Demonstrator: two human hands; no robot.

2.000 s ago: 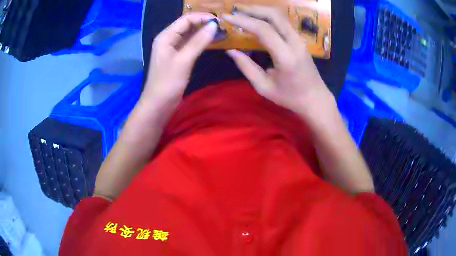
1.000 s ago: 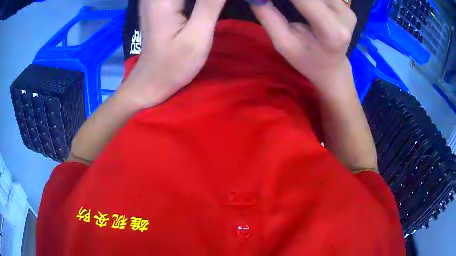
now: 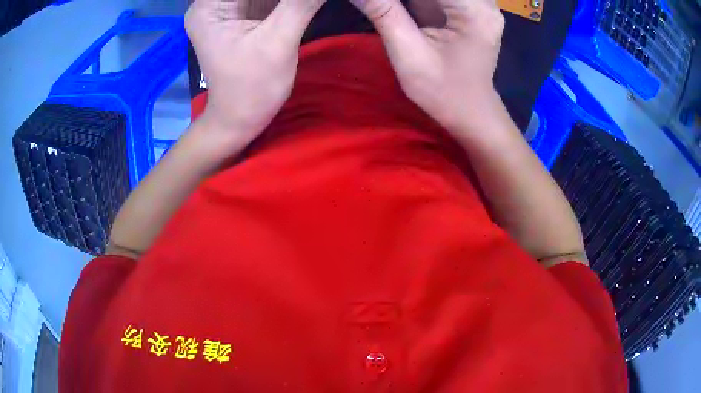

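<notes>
My left hand (image 3: 250,57) is at the top edge of the view, its fingertips cut off by the frame. My right hand (image 3: 434,57) is beside it, also cut off at the top, with thumb and fingers bent toward the left hand. Whatever lies between the fingertips is out of the picture, so I cannot tell what either hand holds. Only a corner of the orange fixture (image 3: 525,8) shows at the top, right of my right hand, over the dark trousers.
A stack of black trays (image 3: 65,180) sits on a blue stool (image 3: 138,100) at left. Another tall stack of black trays (image 3: 638,230) stands at right by a blue stool (image 3: 569,115). A gridded dark tray (image 3: 638,27) lies on the blue stool at upper right.
The view has tilted down, so most of the orange fixture has left the picture. Both hands now sit at the top edge. Since one second ago, my right hand has shifted left toward my left hand.
</notes>
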